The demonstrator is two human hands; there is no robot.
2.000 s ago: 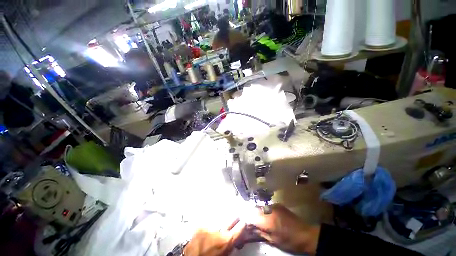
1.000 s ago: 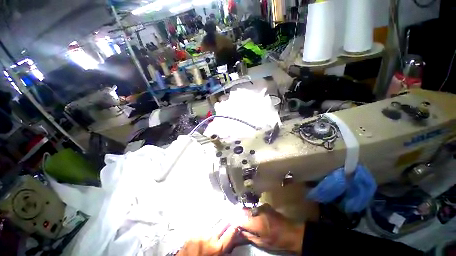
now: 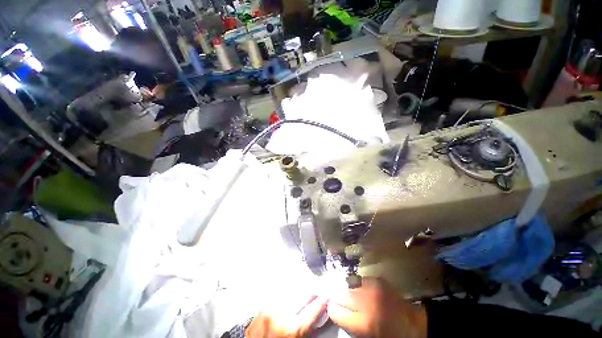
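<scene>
White fabric, glaring bright, lies under the needle area and heaps to the left. The beige sewing machine head reaches in from the right. The presser foot and needle area at its left end is mostly lost in glare. My left hand is low in the picture with its fingers pressed on the fabric. My right hand is beside it, just below the needle area, with its fingertips closed on the fabric edge. The fingertips of both hands nearly meet. Both are partly washed out by light.
A white lamp tube on a curved neck stands left of the needle. A blue cloth bundle hangs from the arm. Black scissors lie by the neighbouring machine. White cones stand upper right. A person sits at the upper left.
The view has tilted down and come closer to the machine head. Both hands stay on the fabric by the needle area, with the fingers slightly rearranged.
</scene>
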